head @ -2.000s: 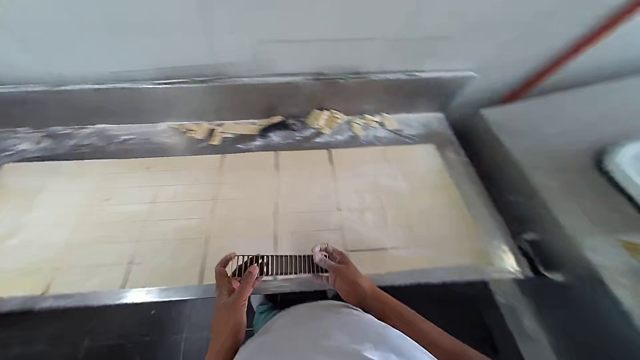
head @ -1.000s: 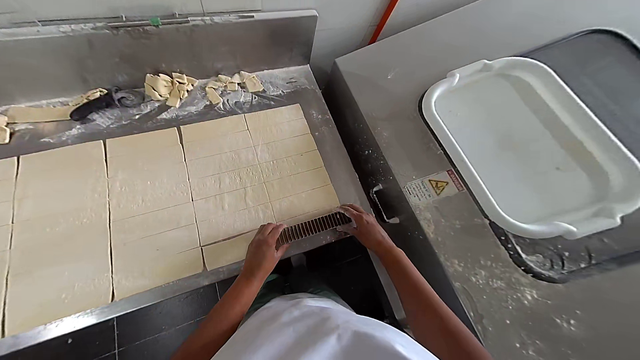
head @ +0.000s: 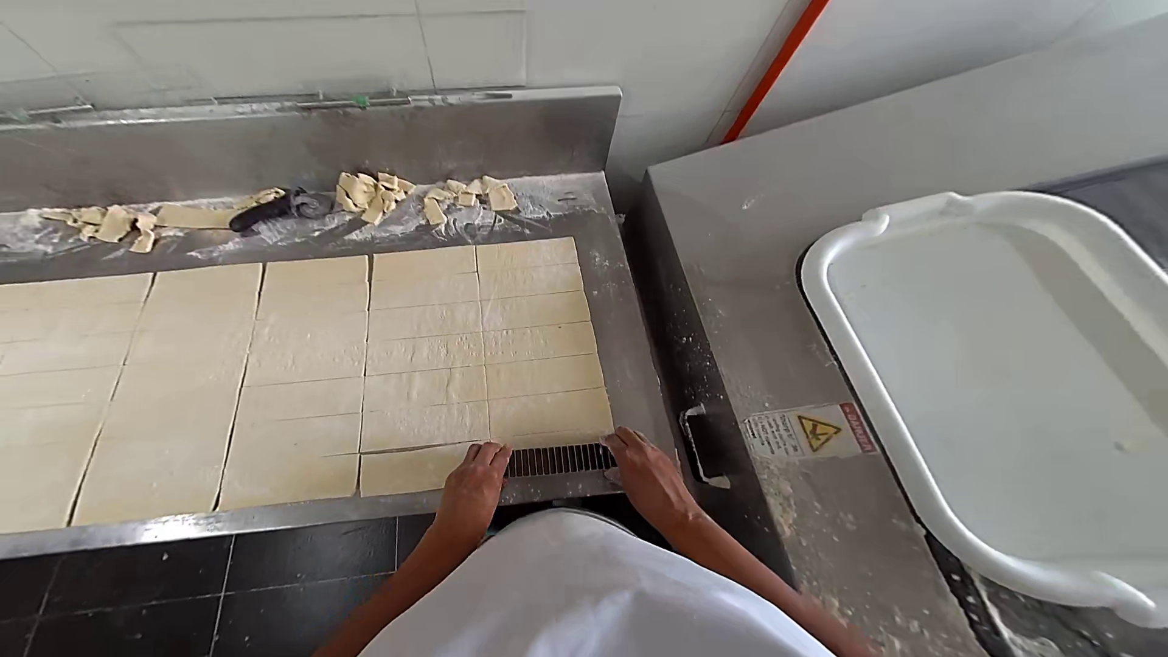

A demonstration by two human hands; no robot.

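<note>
A multi-blade dough cutter (head: 561,460), a row of narrow parallel metal blades, lies at the near right corner of the rolled dough sheet (head: 424,333). My left hand (head: 476,479) grips its left end, and my right hand (head: 646,470) grips its right end. Long cuts divide the floured sheet into wide columns, and fine cross cuts run over the columns at the right. The cutter's underside is hidden, so its exact contact with the dough cannot be told.
Dough scraps (head: 372,193) and a dark-handled tool (head: 265,212) lie along the steel table's back edge. On the right, a white plastic tub (head: 995,365) sits on a floury steel surface beside a warning label (head: 810,432). A narrow gap separates table and surface.
The view has swung right since the oldest frame. Both hands, with the cutter between them, have moved from farther left along the sheet's near edge to its right corner.
</note>
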